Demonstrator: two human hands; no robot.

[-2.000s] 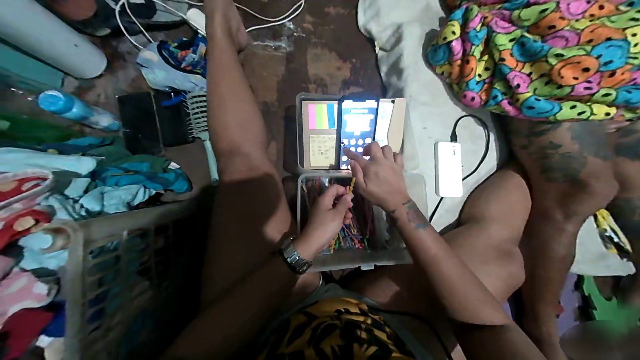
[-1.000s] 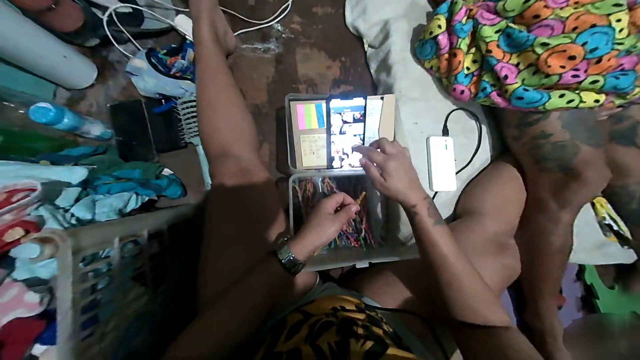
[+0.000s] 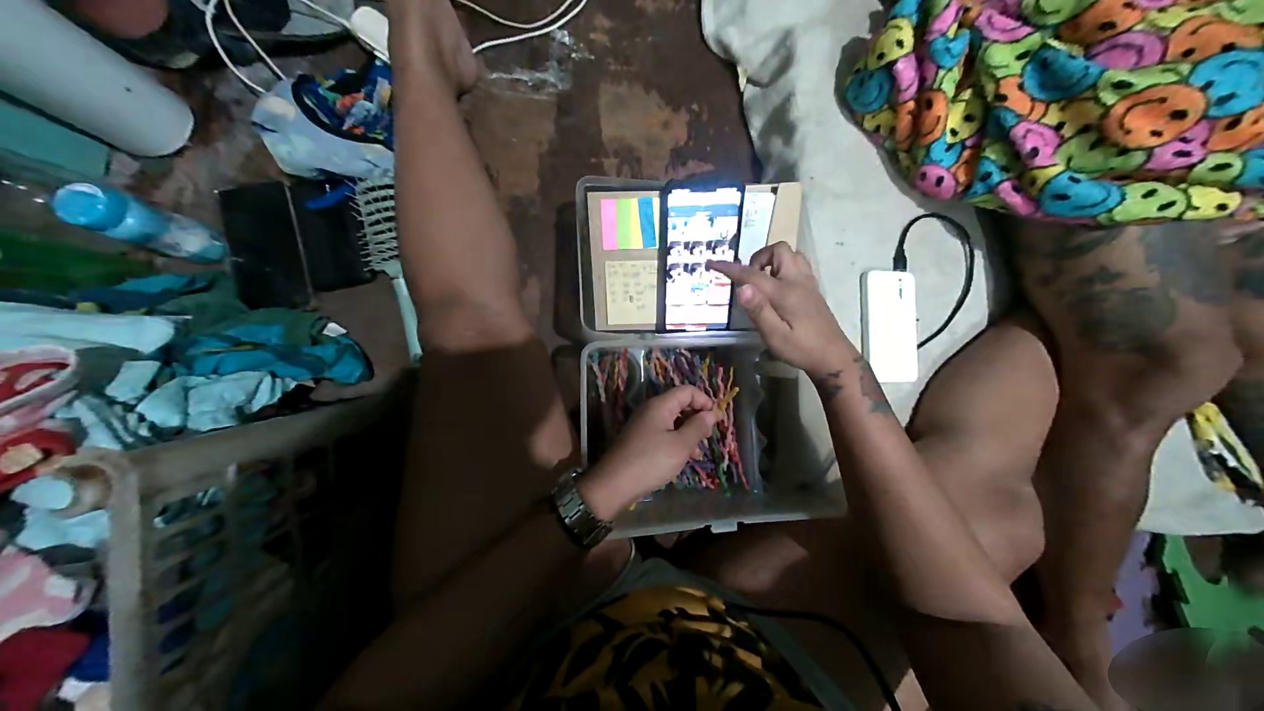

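Observation:
My left hand, with a metal watch on its wrist, pinches a small yellow-orange twisted cord between thumb and fingertips. Below it many colourful twisted cords lie in the sections of an open clear plastic case. A lit smartphone leans upright against the raised lid, showing rows of small pictures. My right hand holds nothing; its extended index finger is at the phone's screen. Behind the phone, the lid holds coloured sticky tabs and a yellow note with writing.
A white power bank with a black cable lies on pale cloth to the right, near another person's tattooed leg. At left stand a plastic basket with clothes, a hairbrush and a blue bottle. White cables cross the floor.
The phone's screen has changed from a mostly blue view to rows of pictures. My right hand has moved away from my left hand, which stays over the case with the cord.

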